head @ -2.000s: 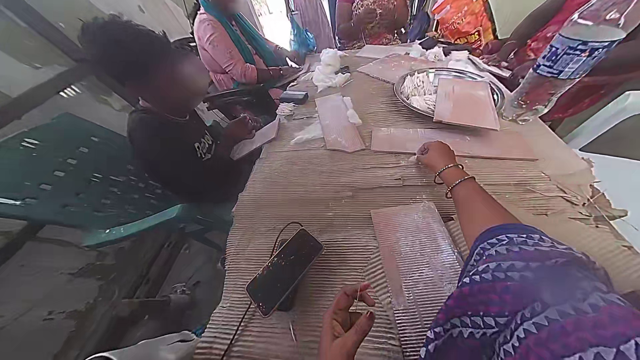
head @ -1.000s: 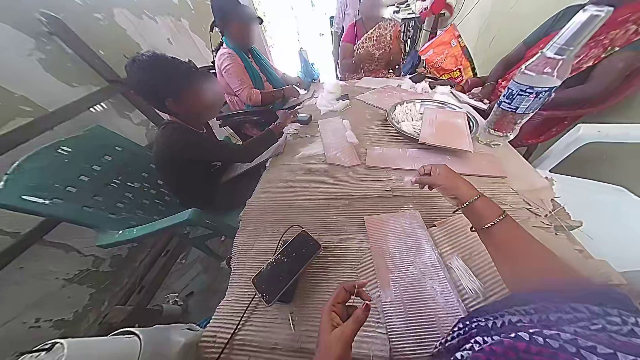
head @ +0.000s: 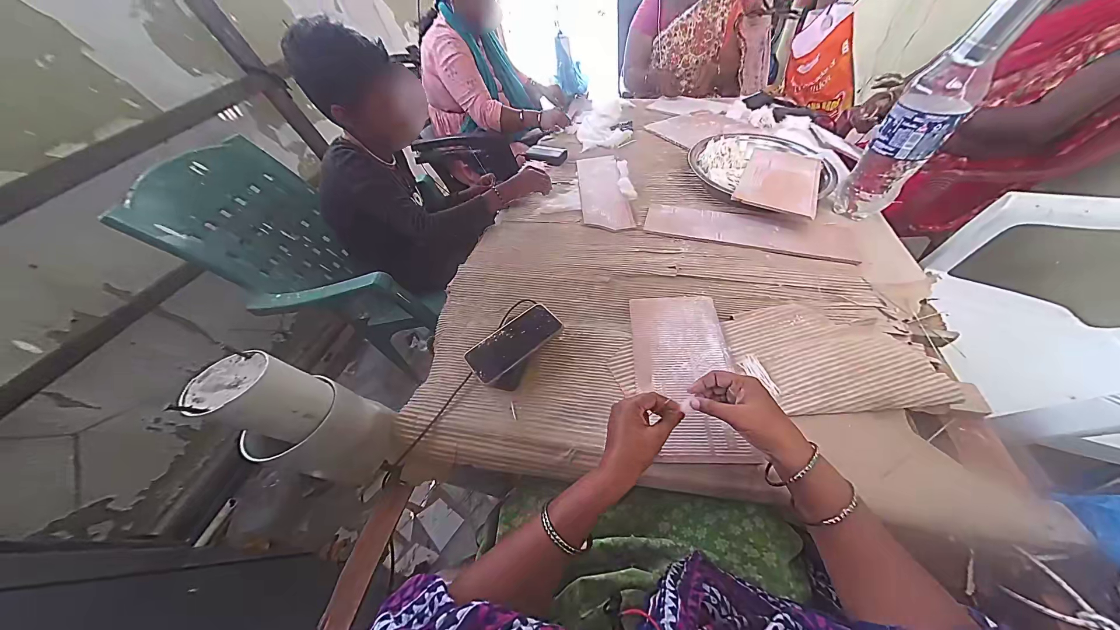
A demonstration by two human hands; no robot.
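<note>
My left hand and my right hand meet at the fingertips over a pinkish rectangular board. A small tuft of white fluffy material is pinched by my right fingers, touching my left fingertips. The left finger and thumb are pinched together; a thin stick shows there in the earlier views but is too small to tell now. Just right of the board, a small bunch of thin white sticks lies on corrugated cardboard. Farther off stands a round steel plate holding white rolled pieces, a board resting on its edge.
A phone with a cable lies on the left. Beyond are more boards, white fluff and a clear plastic bottle. Several people sit around the table. A green chair and buckets stand left, a white chair right.
My right hand has come back from the far side of the boards toward my body, with white material in its fingers, and now meets my left hand. The view has tilted down.
</note>
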